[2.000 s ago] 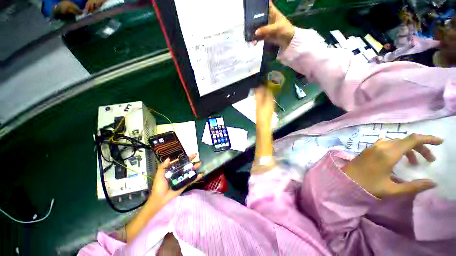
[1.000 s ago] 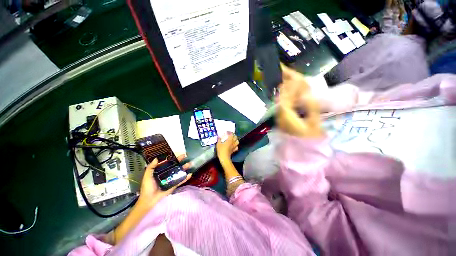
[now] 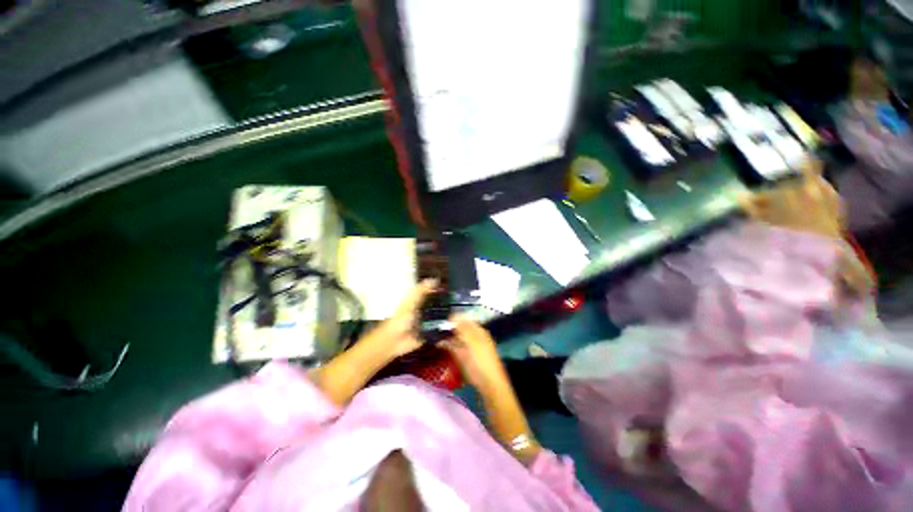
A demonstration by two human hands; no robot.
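The frame is blurred. A dark smartphone [image 3: 432,268] is upright in view near the bench edge, with faint orange marks on its screen. My left hand [image 3: 408,318] holds its lower left side. My right hand [image 3: 467,342] is at the lower right end of the phone, its fingers bent; blur hides whether it grips it. A second dark flat slab [image 3: 462,266] lies directly right of the phone, over small white paper [image 3: 497,285]; its screen shows no icons. A pale yellow sheet [image 3: 378,275] lies left of the phone.
A cream metal box [image 3: 325,250] with black leads stands left. A black board [image 3: 488,200] with a white sheet stands behind. A yellow tape roll [image 3: 587,179], white pieces in black trays [image 3: 673,168] and a pink-sleeved person [image 3: 721,330] are right. Red plastic [image 3: 437,372] shows below the bench edge.
The view has shifted. My left hand and its phone have moved right, beside the second phone's place. My right hand is now close to my left. The neighbour's hand has moved away from the board.
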